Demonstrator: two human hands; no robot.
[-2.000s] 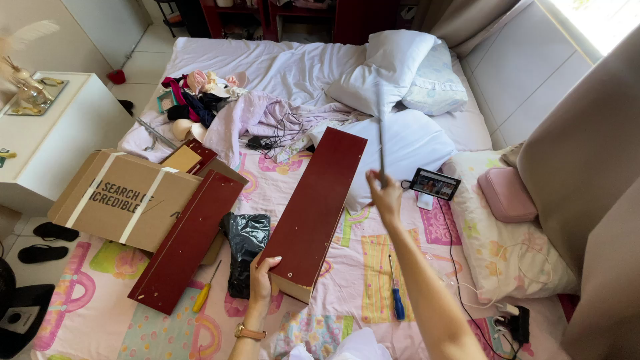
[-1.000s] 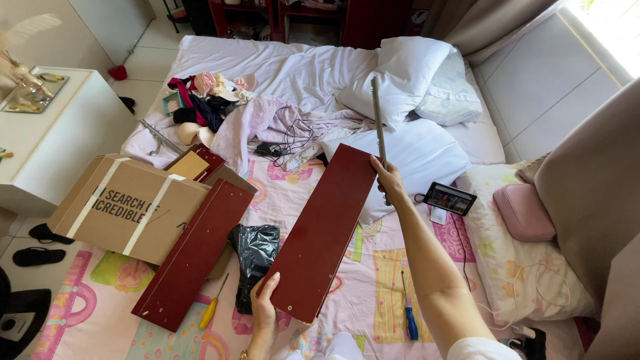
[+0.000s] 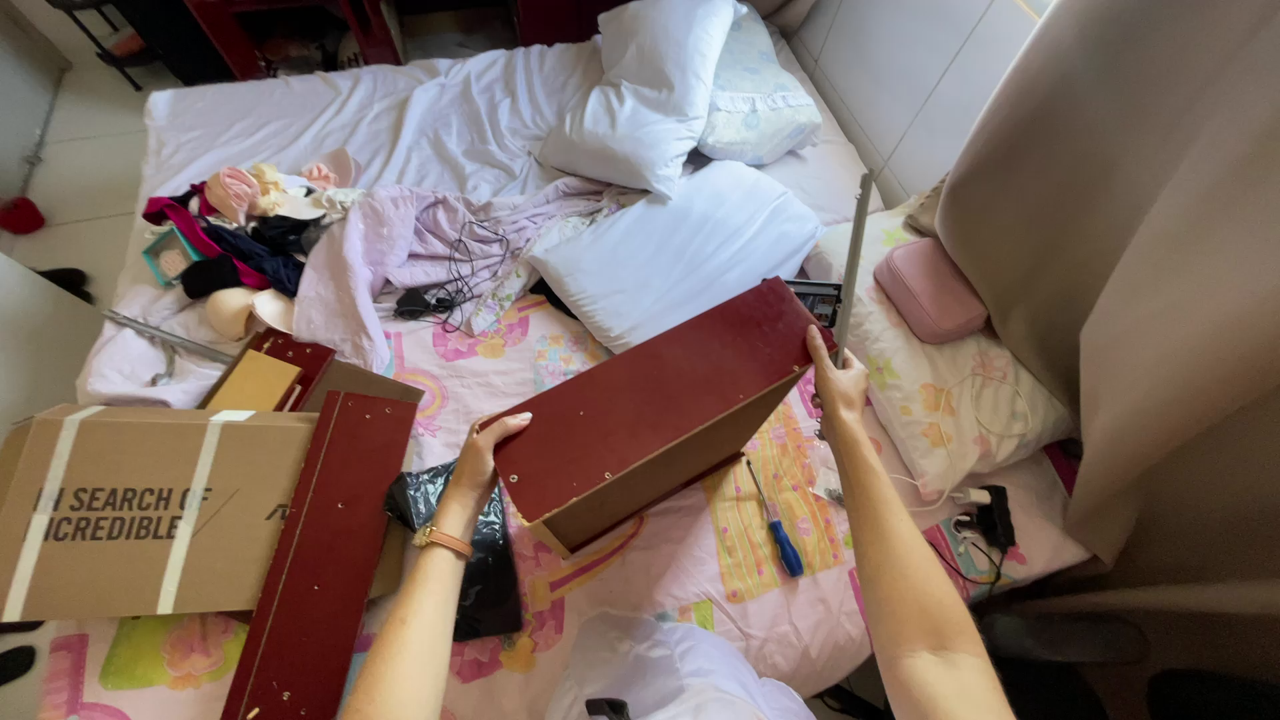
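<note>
A dark red wooden drawer box [image 3: 655, 395] is held above the bed, tilted up to the right. My left hand [image 3: 485, 455] grips its left end, thumb on the red face. At its right end my right hand [image 3: 838, 385] holds the corner together with a metal drawer slide [image 3: 855, 260], which points upward. Some of the right fingers are hidden. A blue-handled screwdriver [image 3: 785, 545] lies on the patterned sheet beneath the right forearm. Left of my left hand, a separate dark red board [image 3: 325, 550] leans against a cardboard box [image 3: 150, 510].
A black plastic bag [image 3: 490, 570] lies below the left wrist. White pillows [image 3: 690, 260], a pink case [image 3: 930, 290] and a phone [image 3: 815, 300] are beyond the drawer. Clothes [image 3: 260, 235], a cable [image 3: 465, 270] and another metal slide [image 3: 165, 335] lie at the left. A curtain [image 3: 1130, 230] hangs at right.
The drawer box has turned from steeply upright to a flatter slant, its side now showing. My right hand, still with the slide, has moved down to the drawer's right end.
</note>
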